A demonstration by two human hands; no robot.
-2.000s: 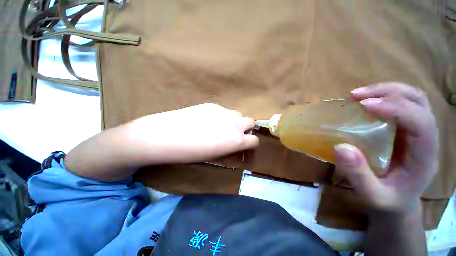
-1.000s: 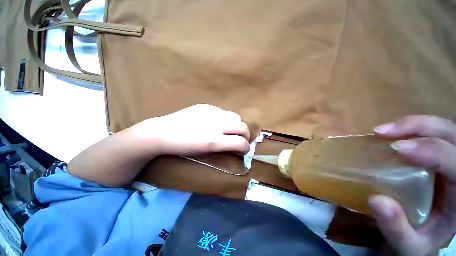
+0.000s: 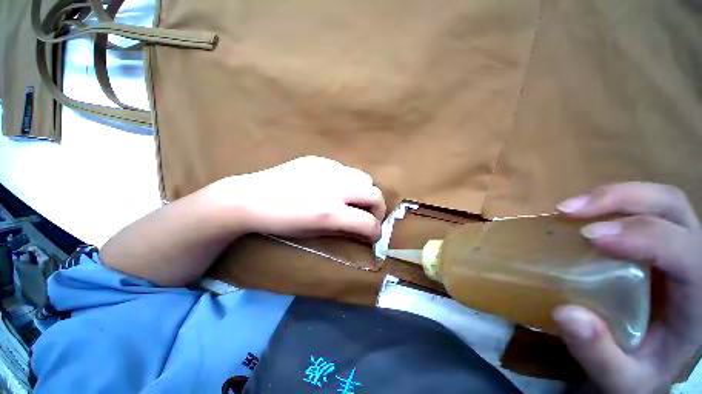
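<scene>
A large brown bag body panel (image 3: 346,92) lies flat in front of me. My left hand (image 3: 323,202) rests on its near edge, fingers closed on the edge of the cut-out, where a white reinforcement piece (image 3: 390,228) shows. My right hand (image 3: 643,265) holds a squeeze glue bottle (image 3: 531,269) on its side, with amber contents. Its pale nozzle points left and its tip is at the white piece beside my left fingertips. A brown lower layer (image 3: 308,278) shows below the panel's pale-edged line. My left fingertips are partly hidden.
Brown handle straps (image 3: 100,35) loop at the upper left over the white table (image 3: 85,165). Another brown piece with a black label (image 3: 28,111) lies at the far left. White also shows through a notch (image 3: 454,308) close to my dark apron.
The bottle has moved down from its earlier height, and its nozzle is now at the exposed white piece. My left hand has shifted slightly, and the cut-out edge beside it has come into view.
</scene>
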